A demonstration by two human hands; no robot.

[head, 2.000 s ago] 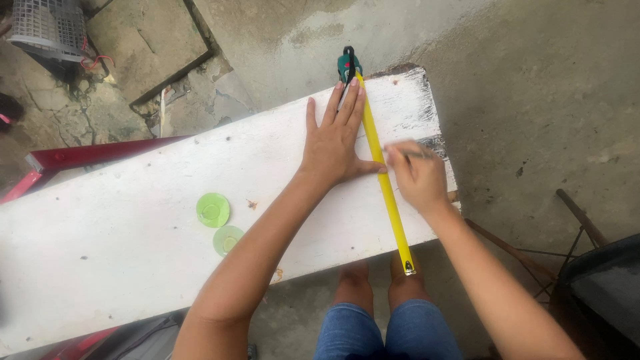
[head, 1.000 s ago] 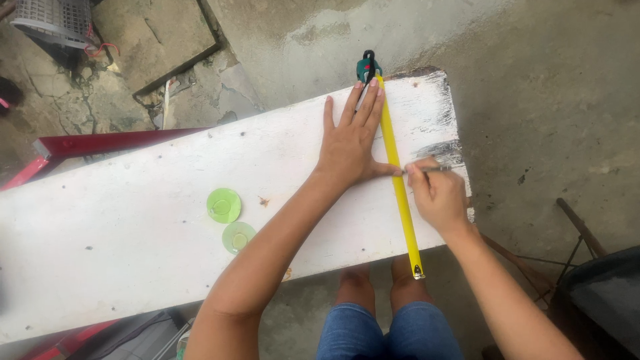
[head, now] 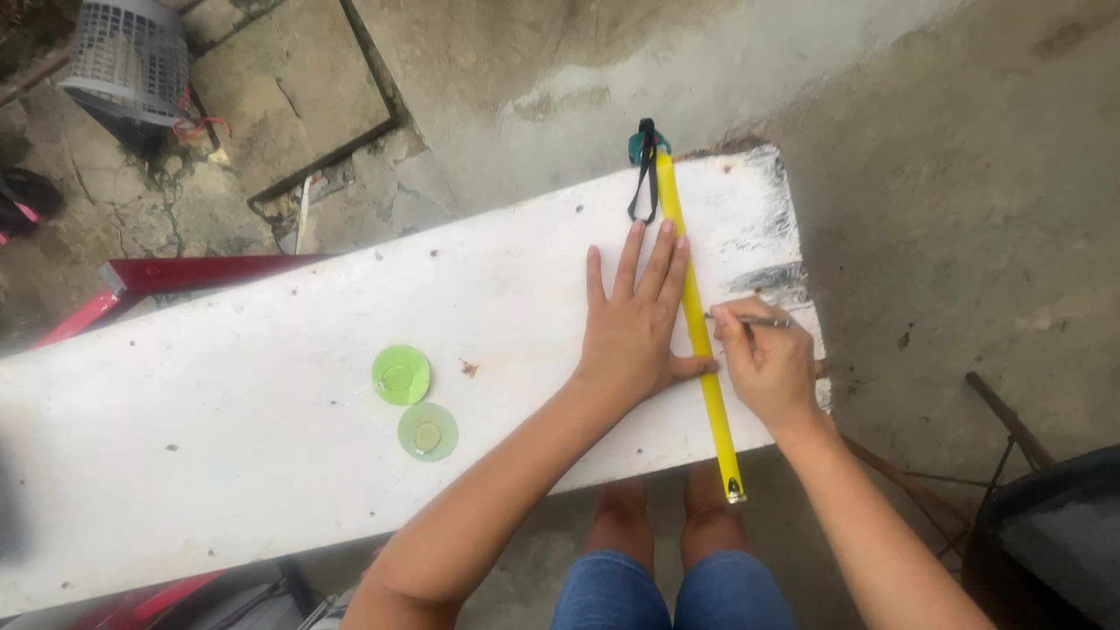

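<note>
A yellow tape measure blade lies across the white-painted board near its right end, the hooked tip past the near edge. Its teal case, with a black wrist strap, sits at the far edge. My left hand is flat on the board with spread fingers, its thumb on the blade and fingertips beside it. My right hand grips a thin pen or pencil, its tip by the blade's right edge.
Two green round discs lie on the board, left of my left forearm. Red metal framing shows beneath the board. A grey plastic basket stands at the upper left, and a dark container at the lower right.
My right hand with the pen or pencil has moved up along the blade from beside my left thumb. My left fingertips have drawn back from the tape case.
</note>
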